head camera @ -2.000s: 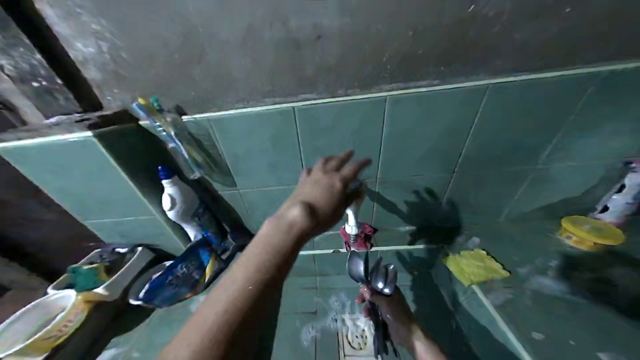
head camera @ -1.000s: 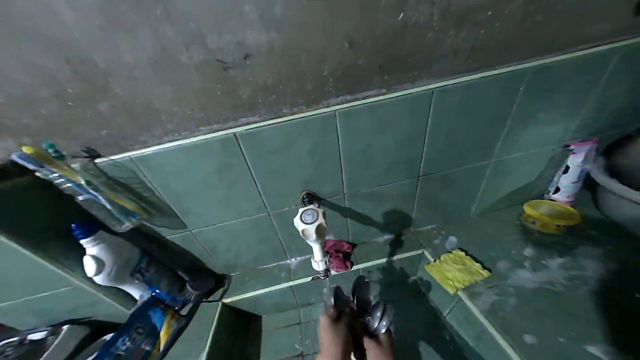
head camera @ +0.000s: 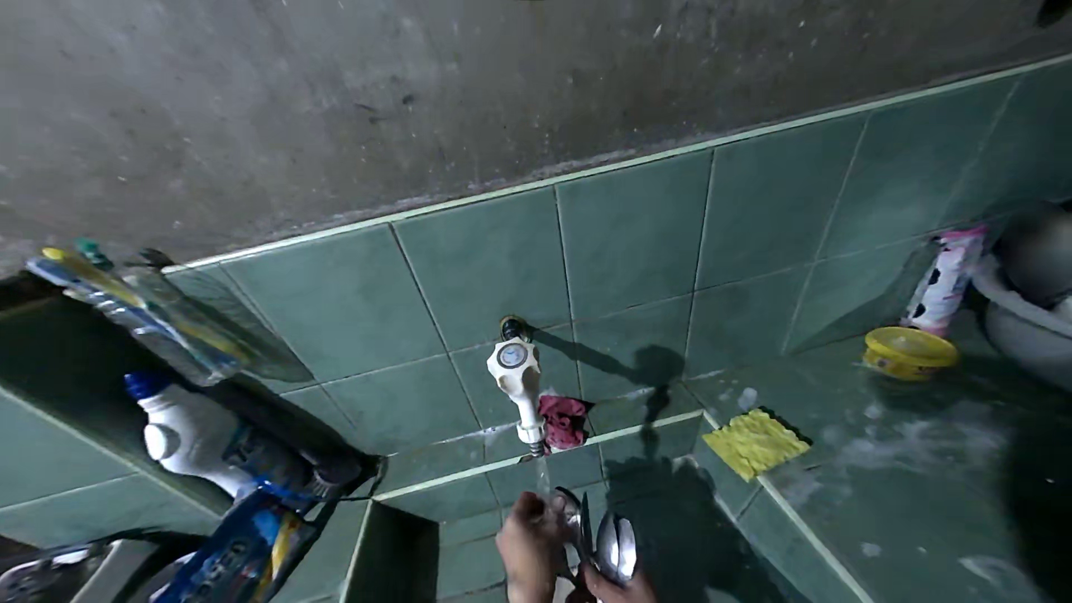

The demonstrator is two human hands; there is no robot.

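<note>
Several metal spoons [head camera: 615,546] and other cutlery stand up from my right hand [head camera: 618,586], which grips them low at the frame's bottom edge. Close on their left, my left hand [head camera: 533,544] has its fingers bent against the cutlery; whether it grips a piece cannot be told. A thin stream of water falls from the white plastic faucet [head camera: 521,385] just above my hands. The faucet sticks out from the green tiled wall over a tiled sink basin [head camera: 469,502]. A dark red cloth [head camera: 564,421] lies right beside the spout.
A yellow cloth [head camera: 756,444] lies on the right ledge, with a yellow tub [head camera: 909,352], a pink-and-white pack [head camera: 946,280] and a grey basin [head camera: 1026,331] beyond. At left are a white bottle with blue cap [head camera: 193,435], a blue packet [head camera: 222,553] and a plastic holder with toothbrushes [head camera: 159,318].
My left hand has come down from near the faucet to the cutlery in my right hand. Water now runs visibly from the spout. The view has shifted.
</note>
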